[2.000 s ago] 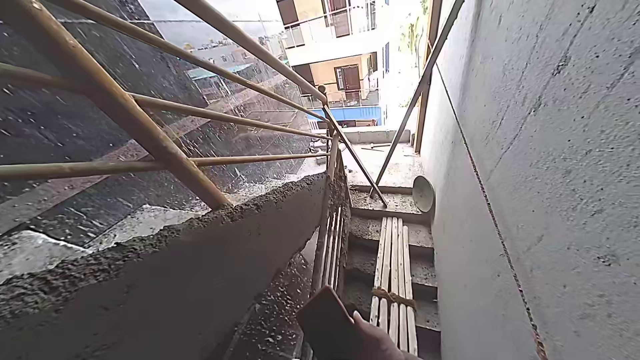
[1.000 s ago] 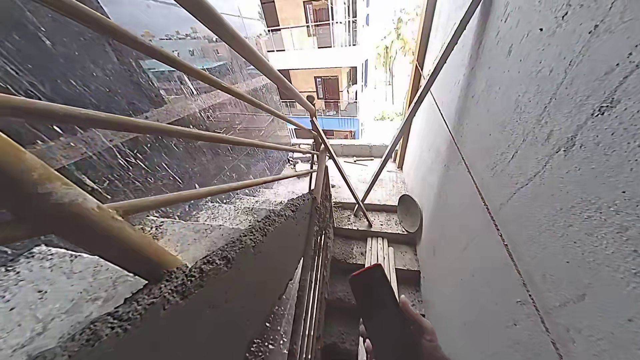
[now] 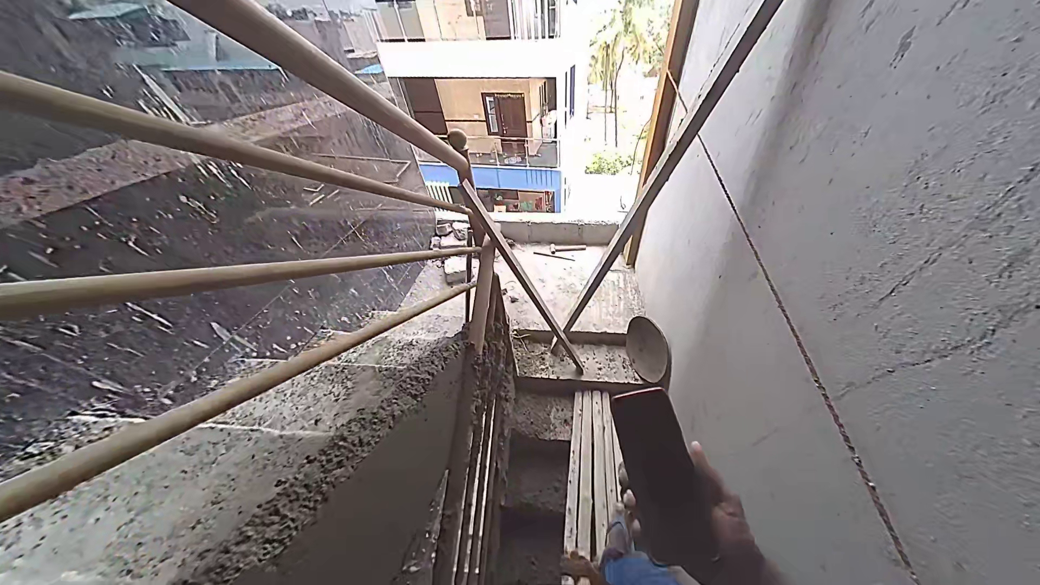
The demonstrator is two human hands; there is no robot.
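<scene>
My right hand (image 3: 727, 516), low and right of centre, is closed around a dark smartphone (image 3: 662, 475), whose screen looks black. Beneath the phone, long pale wooden strips (image 3: 587, 463) lie down the concrete stairs (image 3: 536, 475), with a tie around them near the bottom edge. Part of a foot and blue clothing show beside the strips. A round shallow pan (image 3: 647, 349) leans against the wall on a lower step. My left hand is out of view.
A tan metal railing (image 3: 244, 276) runs along the left above a rough concrete edge (image 3: 366, 431). Two long bars (image 3: 666, 175) (image 3: 524, 280) cross near the lower steps. A plastered wall (image 3: 877, 268) with a hanging rope (image 3: 800, 345) borders the right. A hammer (image 3: 567, 248) lies on the landing.
The phone has come further into view, with its dark screen now showing more fully. The view has shifted along the stairs, and a foot and blue clothing now show at the bottom.
</scene>
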